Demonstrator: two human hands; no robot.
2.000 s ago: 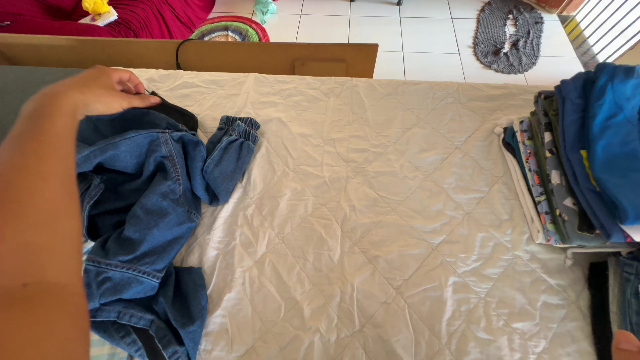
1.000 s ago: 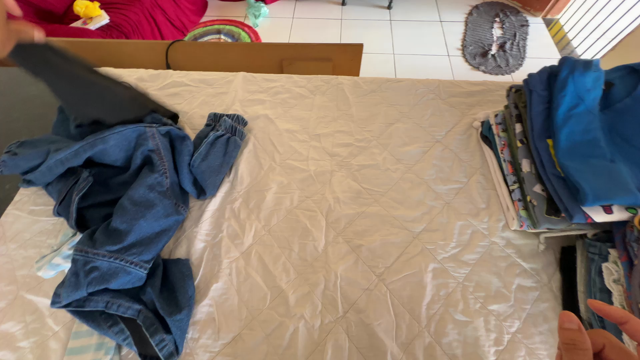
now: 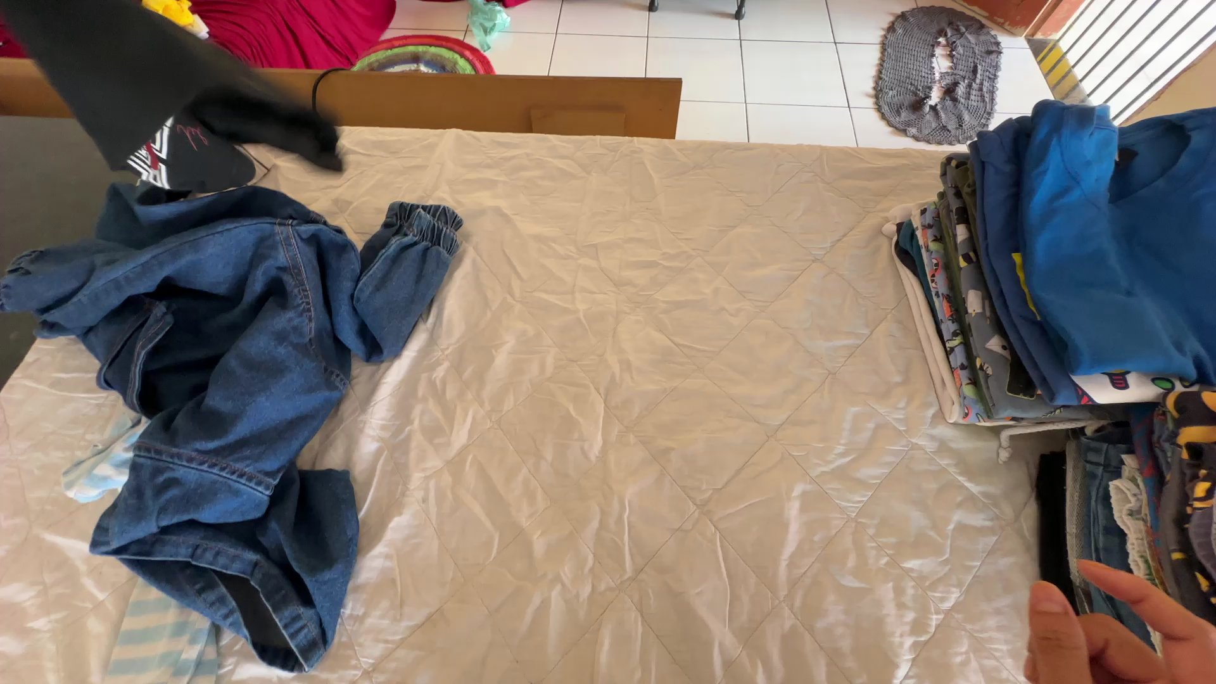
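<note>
A black garment [image 3: 161, 90] with white and reddish print hangs blurred in the air at the upper left; whatever holds it is out of frame, and my left hand is not visible. Just below it a blue denim garment [image 3: 228, 380] with elastic cuffs lies crumpled on the quilted cover [image 3: 608, 399]. Light blue striped cloth [image 3: 161, 627] shows from beneath the denim. At the lower right corner my right hand [image 3: 1121, 627] has its fingers apart and nothing held, near a row of folded clothes [image 3: 1102, 494].
A stack of folded clothes [image 3: 978, 313], topped by a blue shirt [image 3: 1073, 247], stands at the right edge. Beyond the bed runs a wooden board [image 3: 513, 100]. Past it are a tiled floor, a grey crocheted rug [image 3: 936, 76] and red cloth [image 3: 294, 33].
The black garment, lying at the top of the denim two seconds ago under my left hand, is lifted clear. My left hand has left the view. More of my right hand shows.
</note>
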